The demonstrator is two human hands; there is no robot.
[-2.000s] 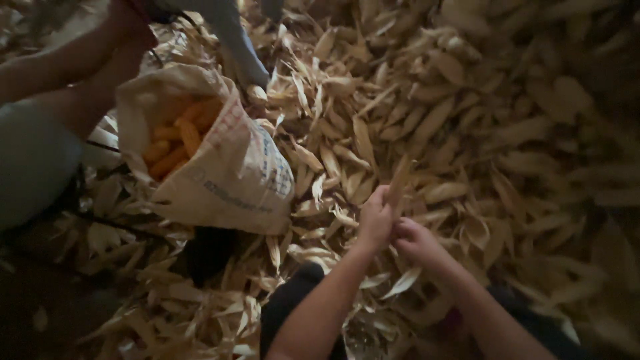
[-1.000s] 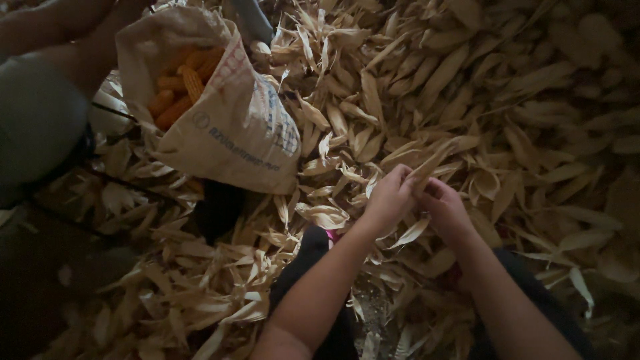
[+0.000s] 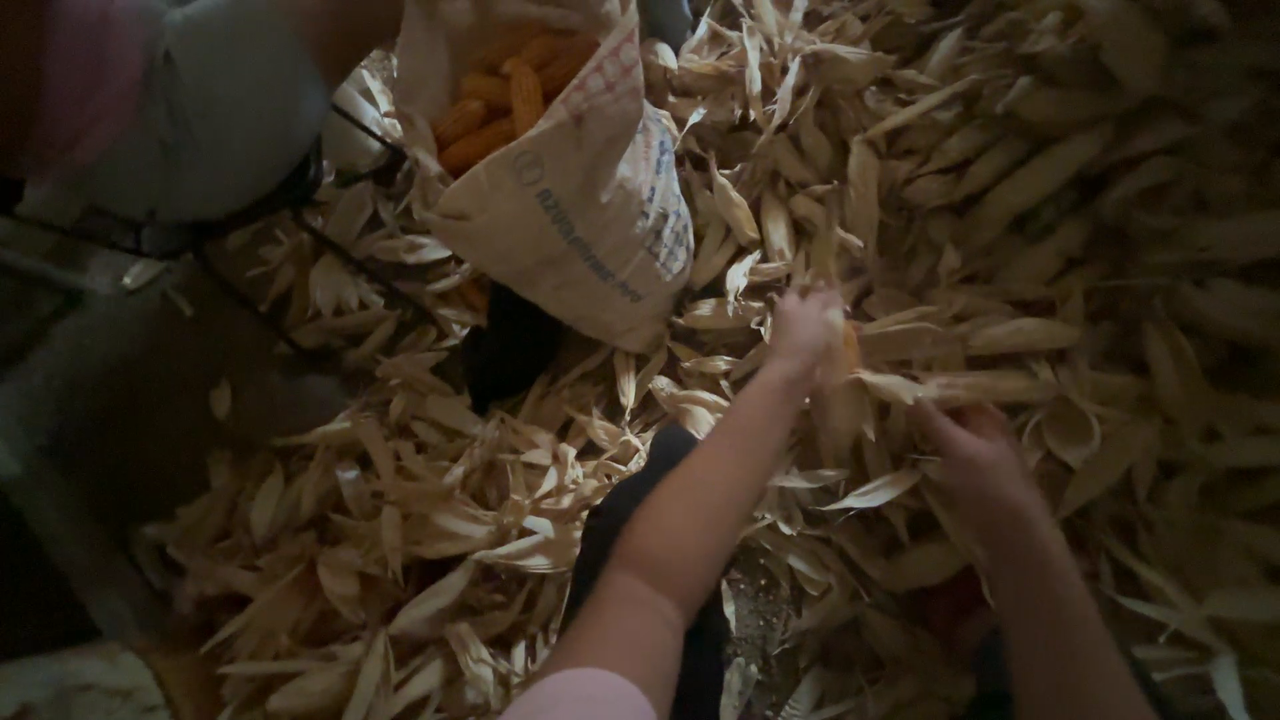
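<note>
My left hand (image 3: 806,335), slightly blurred, is closed around a partly husked ear of corn (image 3: 852,348); a strip of its orange kernels shows beside my fingers. A pale husk (image 3: 890,387) is pulled away from the ear to the right. At the outer end of that husk is my right hand (image 3: 970,440), its thumb and fingers against the husk. Up and left of my hands, a woven sack (image 3: 570,240) leans with its mouth facing up, holding several bare orange ears of corn (image 3: 527,95).
Dry corn husks (image 3: 400,520) cover the ground around my legs, and a large heap of unhusked-looking corn and husks (image 3: 1020,180) lies at the right. Another person's leg (image 3: 230,110) and a dark metal seat frame (image 3: 250,290) are at the upper left.
My hands were close together on the husk-covered ear; now they are apart, with a husk drawn away between them and orange kernels exposed.
</note>
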